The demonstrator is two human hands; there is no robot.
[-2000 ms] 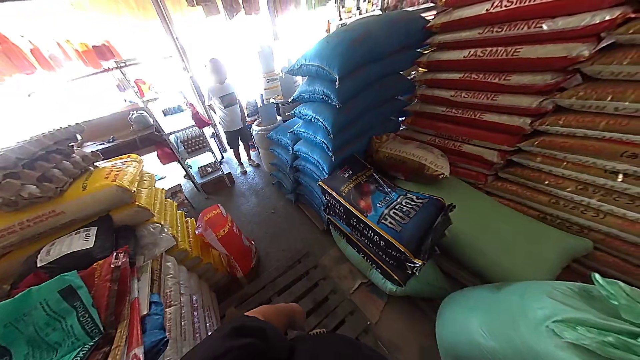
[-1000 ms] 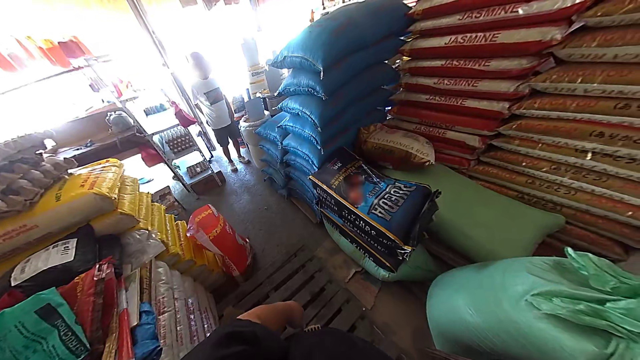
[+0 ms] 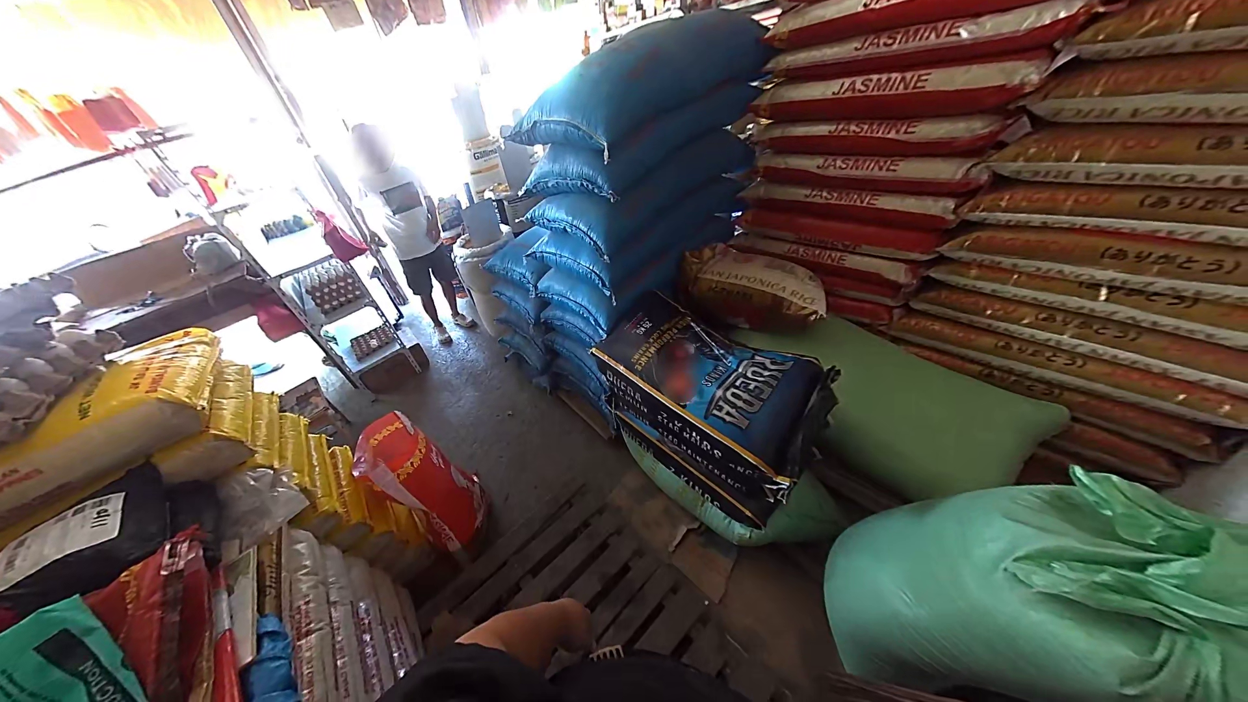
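At the bottom centre, bare skin that looks like my left hand (image 3: 558,624) and wrist rests beside dark clothing; its fingers are not clear. It is above a slatted wooden pallet (image 3: 585,561) on the floor. A small pale pronged thing (image 3: 606,652) shows just right of it; whether it is held cannot be told. My right hand is not in view. Ahead, a blue and black printed sack (image 3: 746,390) lies on a pale green sack (image 3: 799,507). A large tied light-green sack (image 3: 936,585) stands at the lower right.
Stacked blue sacks (image 3: 604,214) rise ahead, with red-and-white rice sacks (image 3: 877,127) and brown rice sacks (image 3: 1121,263) on the right. Yellow sacks (image 3: 195,409) and a red bag (image 3: 419,478) stand left. Beyond, a person (image 3: 405,224) stands near a rack with egg trays (image 3: 331,291).
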